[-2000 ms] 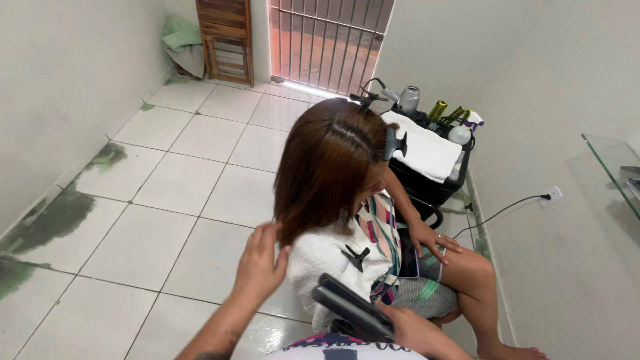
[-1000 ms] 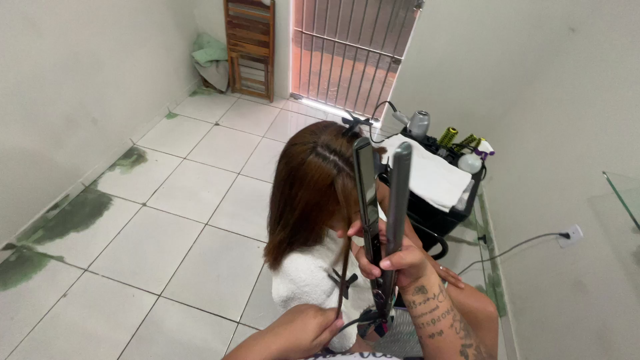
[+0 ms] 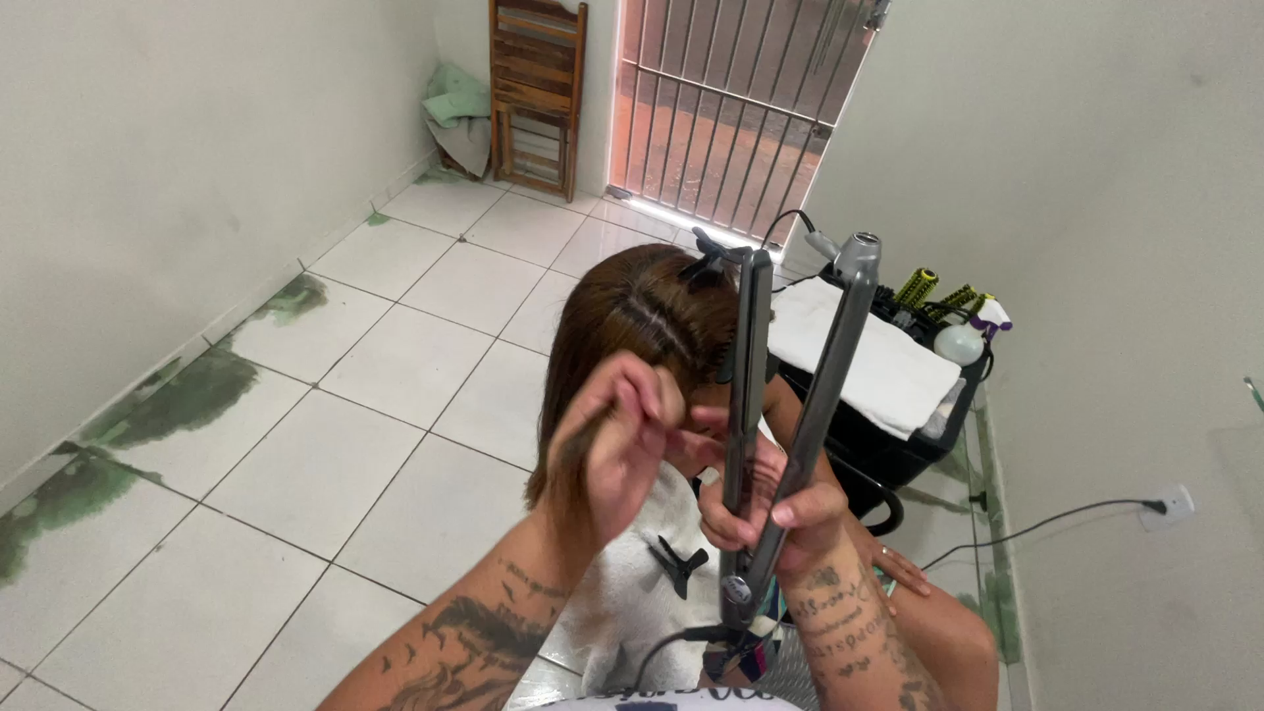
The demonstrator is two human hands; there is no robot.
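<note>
A seated person with long brown hair [image 3: 632, 296] has a white towel [image 3: 642, 592] over the shoulders. My left hand [image 3: 622, 444] is raised beside the head, fingers curled around a lock of that hair. My right hand [image 3: 775, 504] grips a dark grey hair straightener [image 3: 820, 405], its two arms spread apart and pointing up; no hair is visible between them. A black hair clip [image 3: 711, 259] sits on top of the head. Another black clip [image 3: 679, 565] lies on the towel. The person's face is mostly hidden by hair and hands.
Beyond the person, a black cart [image 3: 879, 434] carries a folded white towel [image 3: 859, 355], yellow round brushes [image 3: 916, 287] and a spray bottle [image 3: 990, 316]. A cord runs to a wall socket [image 3: 1170, 507]. Folded wooden furniture [image 3: 538, 94] leans near the barred gate [image 3: 726, 109].
My left hand has risen from low beside the towel to head height. The straightener, held low and closed two seconds ago, is now upright with its arms apart.
</note>
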